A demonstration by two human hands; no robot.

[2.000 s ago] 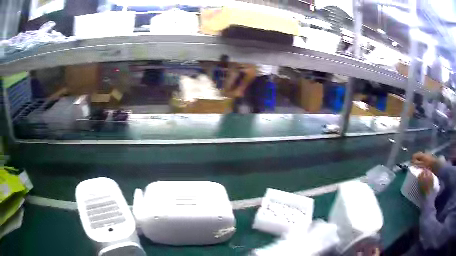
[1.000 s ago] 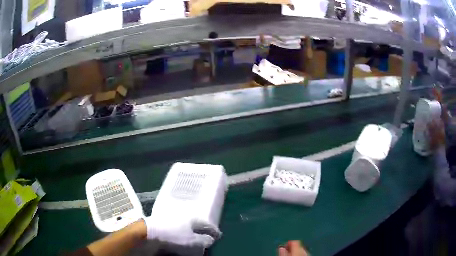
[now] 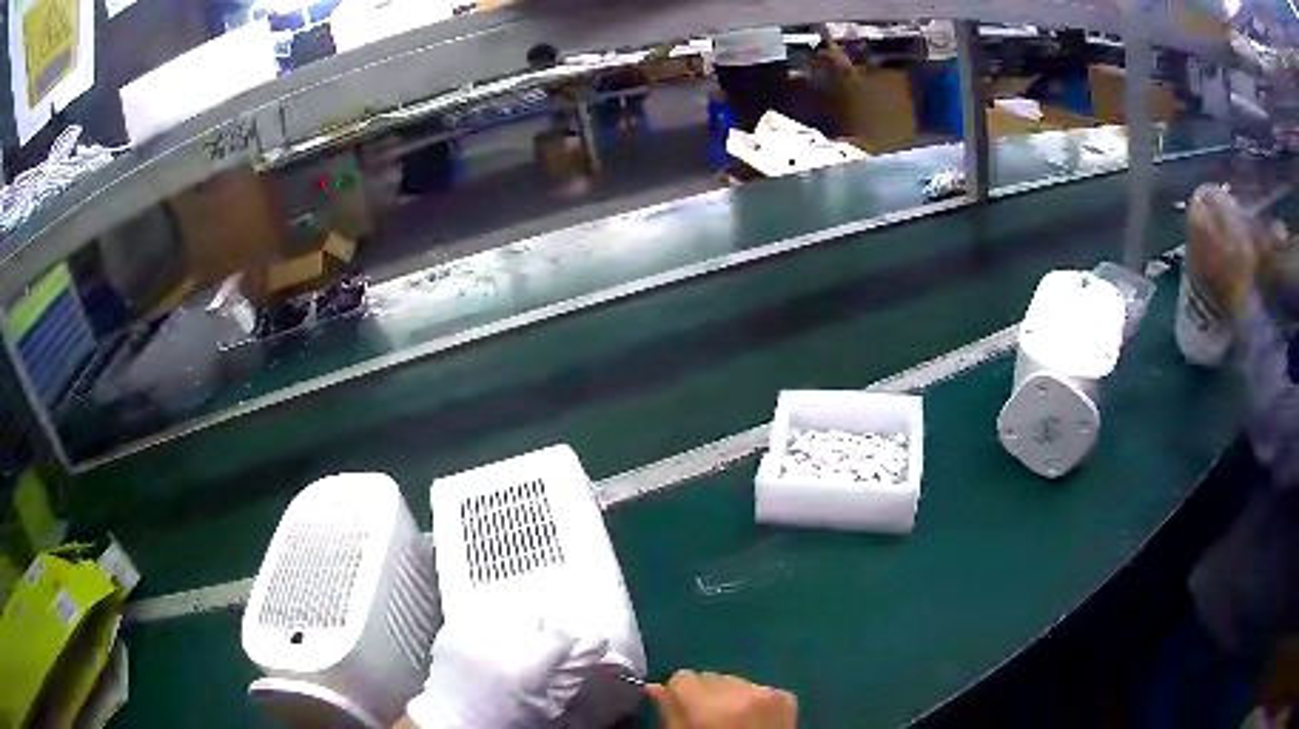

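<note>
A white appliance housing point(image 3: 563, 527) with a slotted grille lies on the green bench in front of me. My left hand point(image 3: 506, 672), in a thin white glove, lies on its near part and holds it. My bare right hand point(image 3: 724, 704) is at the bottom edge, partly cut off, with a thin dark tool point(image 3: 644, 686) in its fingers touching or close to the housing's near end. A second white unit point(image 3: 321, 577) with a grille stands just left of the first. A white foam tray point(image 3: 841, 510) with many tiny white pieces lies to the right.
Another white unit point(image 3: 1057, 356) stands further right, beside a small translucent tub point(image 3: 1125, 292). A coworker's arm point(image 3: 1268, 370) and hands hold a unit at the far right. Lime-green cartons point(image 3: 57, 627) are at the left edge. A metal shelf point(image 3: 428, 71) crosses above.
The view has shifted. The housing under my left hand is turned more upright in view. My right hand has come left to its near end, with the thin tool now visible.
</note>
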